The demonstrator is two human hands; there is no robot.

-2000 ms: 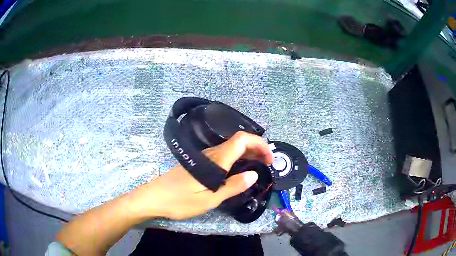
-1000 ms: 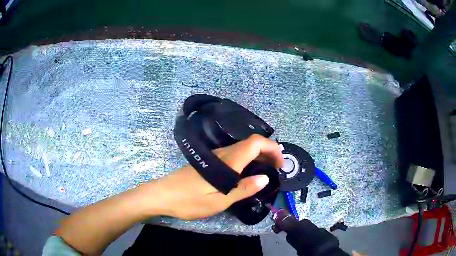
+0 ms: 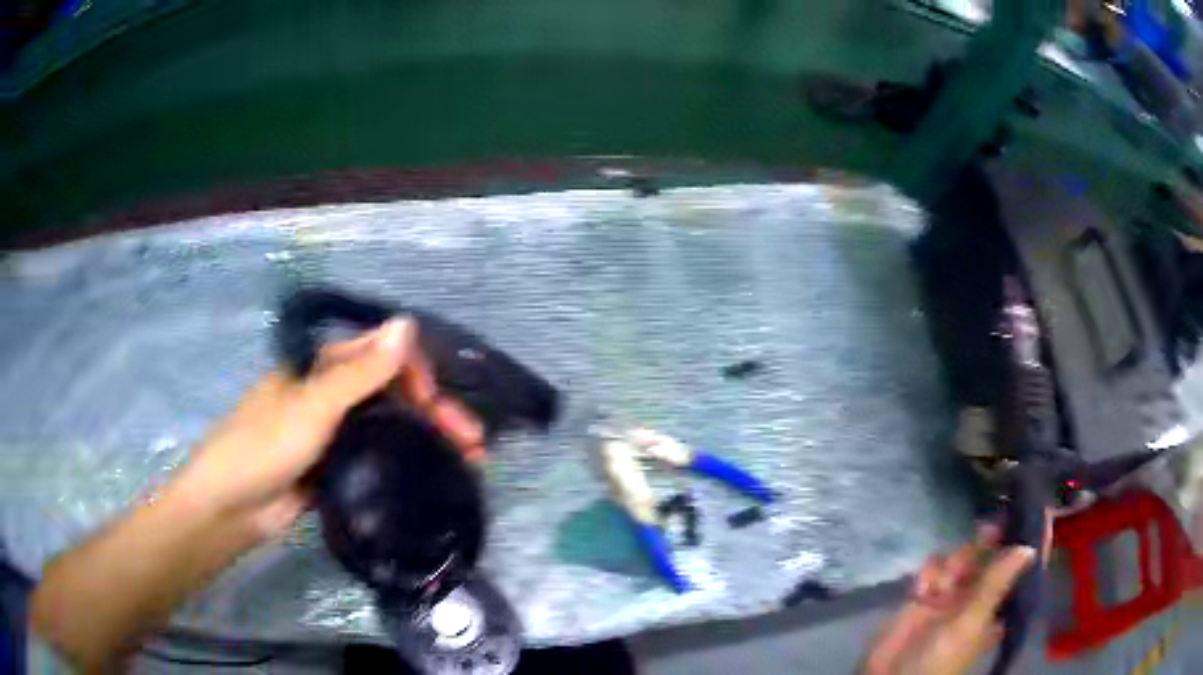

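My left hand [image 3: 284,415], blurred, is shut on the black headphones [image 3: 402,495] at the left front of the bench. One round cup is below my fingers, and the other cup and headband lie behind them. The flat driver disc [image 3: 462,626] with its pale centre hangs at the near side of the cup, at the bench's front edge. My right hand [image 3: 956,593] is at the lower right, with fingers around the lower part of a dark handheld tool [image 3: 1022,435] beside the black box. Its pinkish tip points away from me. Blur hides the exact grip.
Pliers [image 3: 640,495] with blue handles and whitish wrapping lie open on the plastic-covered bench [image 3: 660,284]. A teal patch [image 3: 594,538] and several small black pieces [image 3: 744,369] lie around them. A black box [image 3: 976,290] stands at right, above a red frame [image 3: 1121,574]. Green surface behind.
My right hand has moved the tool away from the cup to the far right. My left hand has shifted the headphones left and nearer. The disc has moved off the pliers, uncovering them and the teal patch.
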